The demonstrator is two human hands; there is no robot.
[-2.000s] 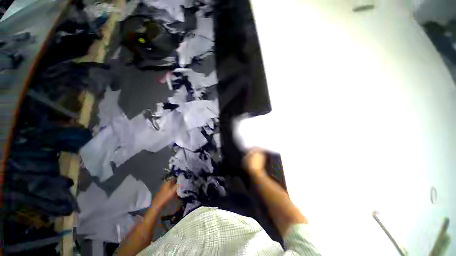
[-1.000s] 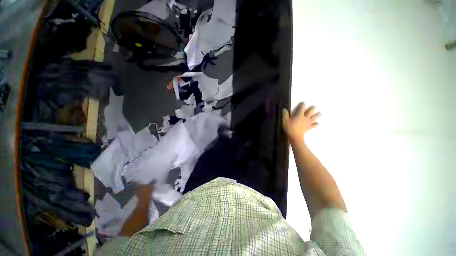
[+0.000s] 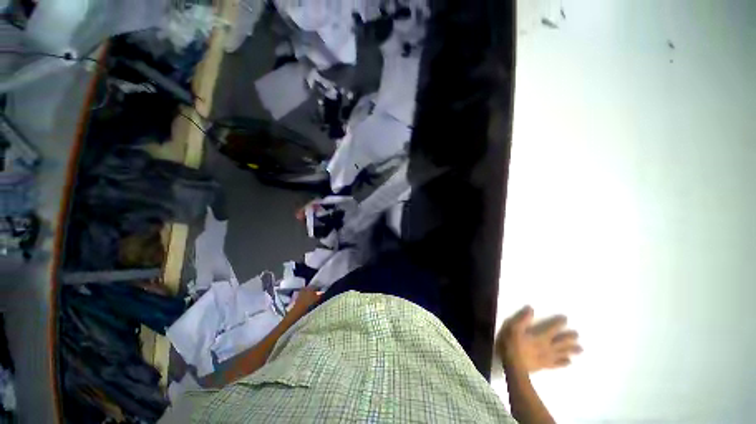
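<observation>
The long white cutting table (image 3: 613,199) runs along the right, with a dark side. My right hand (image 3: 540,341) is open and empty over its near left edge, fingers spread; whether it touches the top I cannot tell. My left hand (image 3: 305,300) hangs at my left side over the scrap-strewn floor, partly hidden by my checked shirt. Its fingers are too small and blurred to read.
White paper offcuts (image 3: 236,319) lie on the floor left of the table, with dark scraps among them. A round dark object (image 3: 269,151) stands in the aisle. Shelving with dark cloth (image 3: 108,331) lines the left. Small dark specks lie at the table's far end.
My view has moved forward along the aisle. My right hand, earlier at the table's dark edge, is now at the near edge with fingers spread. The left hand has come closer to my body.
</observation>
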